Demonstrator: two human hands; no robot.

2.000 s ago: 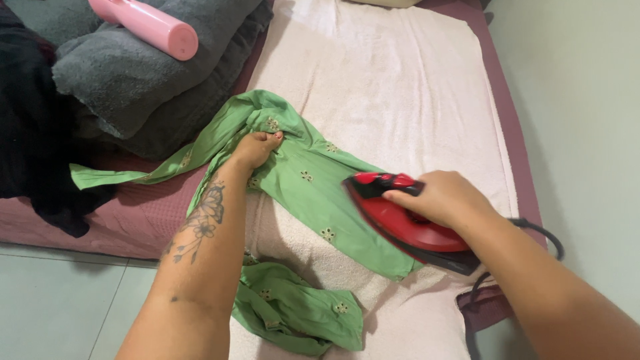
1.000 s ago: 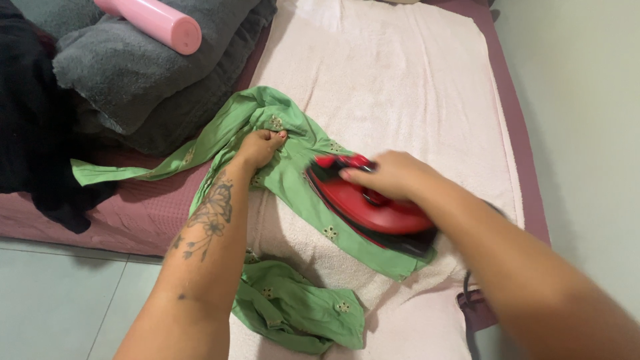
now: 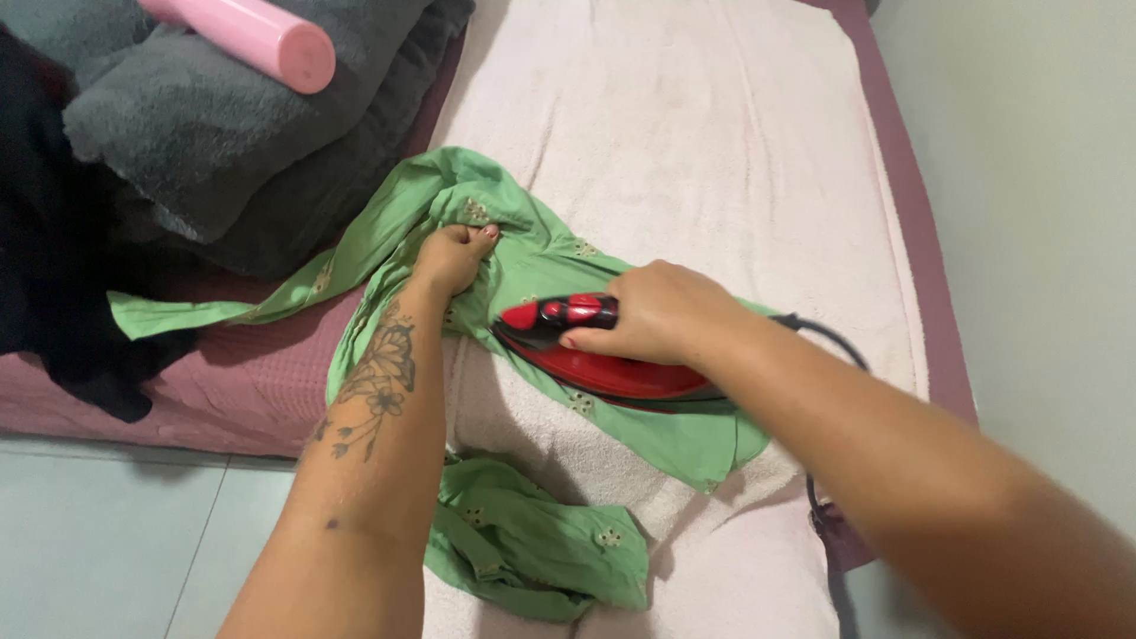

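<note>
A green garment with embroidered eyelet flowers point(image 3: 524, 266) lies across a pale pink towel point(image 3: 674, 115). My left hand point(image 3: 454, 256) grips a bunched part of its cloth near the middle, thumb and fingers closed together. My right hand point(image 3: 661, 311) is wrapped around the handle of a red and black clothes iron point(image 3: 612, 368). The iron lies over a flat stretch of the garment, its tip pointing left, just right of and below my left hand. Another part of the green cloth point(image 3: 541, 541) lies crumpled nearer to me. The iron's heel is partly hidden by my right forearm.
A pink bottle point(image 3: 257, 40) rests on folded dark grey plush blankets point(image 3: 231, 133) at the upper left. Black cloth point(image 3: 53, 240) hangs over the edge of the mauve-covered bed point(image 3: 240, 390). The iron's black cord point(image 3: 834, 337) runs down at the right. A pale wall point(image 3: 1029, 204) borders the right side.
My right hand has moved the iron left along the green cloth, closer to my left hand. My left hand has stayed in place on the garment.
</note>
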